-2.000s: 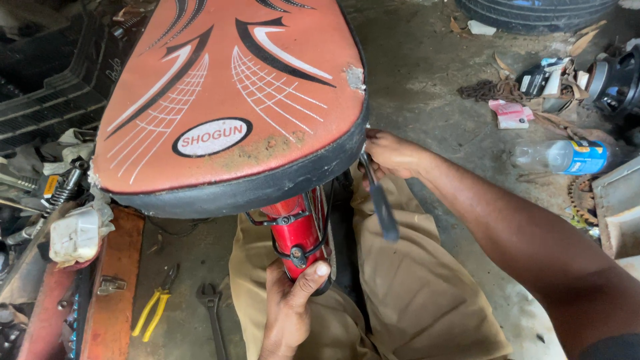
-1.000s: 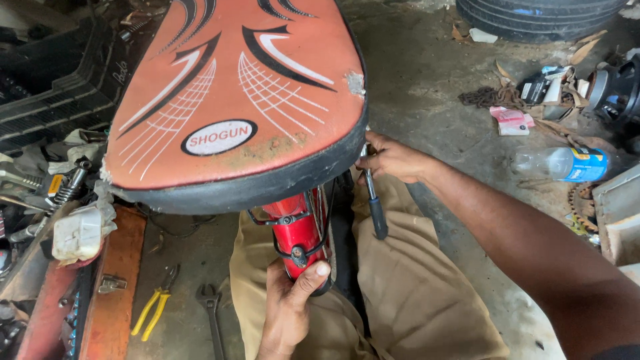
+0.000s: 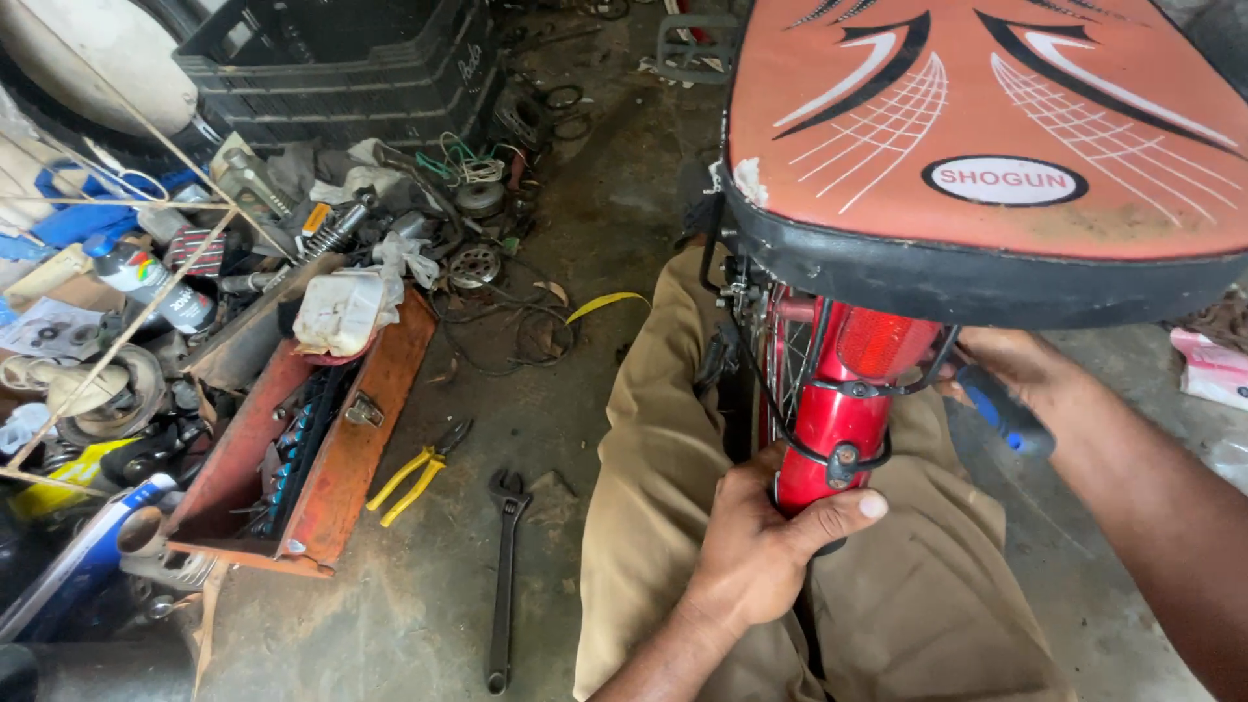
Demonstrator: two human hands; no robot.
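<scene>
My left hand point(image 3: 770, 536) grips the lower end of a red bicycle mudguard point(image 3: 834, 429), its thumb lying across the edge. A red reflector point(image 3: 885, 341) and black wire stays sit on the mudguard. Above it spans a padded orange seat point(image 3: 877, 117) with black side trim. My right hand point(image 3: 1004, 366) is at the right, under the seat's edge, its fingers partly hidden. It holds a tool with a blue and black handle point(image 3: 1004, 409); the tool's working end is out of sight. Wheel spokes point(image 3: 792, 361) show left of the mudguard.
On the floor at the left lie yellow-handled pliers point(image 3: 419, 473) and an adjustable wrench point(image 3: 505, 585). Beside them stands an open orange metal toolbox point(image 3: 366, 448) with a white container point(image 3: 338, 312) on it. Loose parts crowd the far left, below a black plastic crate point(image 3: 341, 97).
The view has swung left, bringing more of the toolbox and parts into sight. The blue-and-black handle in my right hand has turned from pointing down to slanting down to the right.
</scene>
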